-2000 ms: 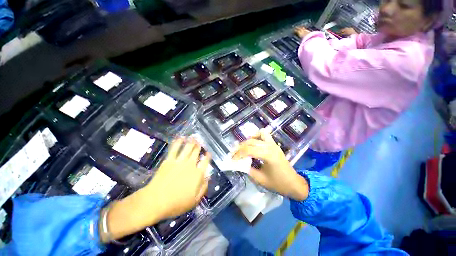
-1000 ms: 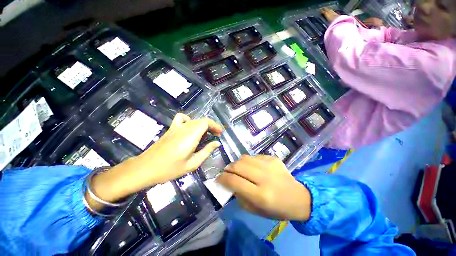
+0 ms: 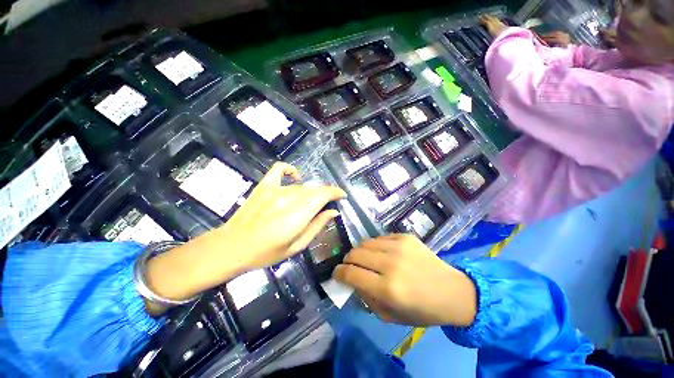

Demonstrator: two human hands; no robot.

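Observation:
A black unit (image 3: 327, 249) lies in a pocket of the clear tray (image 3: 301, 314) between my hands. My right hand (image 3: 403, 279) holds a small white label (image 3: 338, 290) by its edge at the unit's lower end. My left hand (image 3: 277, 220) reaches over the unit from the left, its thumb and forefinger apart at the unit's upper part; whether the fingertips hold anything is not clear. Other black units with white labels (image 3: 214, 183) lie in the tray. A printed label strip (image 3: 33, 193) lies at the far left.
A neighbouring tray (image 3: 347, 166) holds several dark framed units. Green pieces (image 3: 448, 83) lie at its upper right edge. A person in a pink smock (image 3: 573, 118) works at a tray at upper right. A red and black object (image 3: 633, 291) is at the right.
My right hand has moved from above the tray edge down to the unit with the white label. My left hand has lifted off the unit and its thumb and forefinger have spread. The view has shifted.

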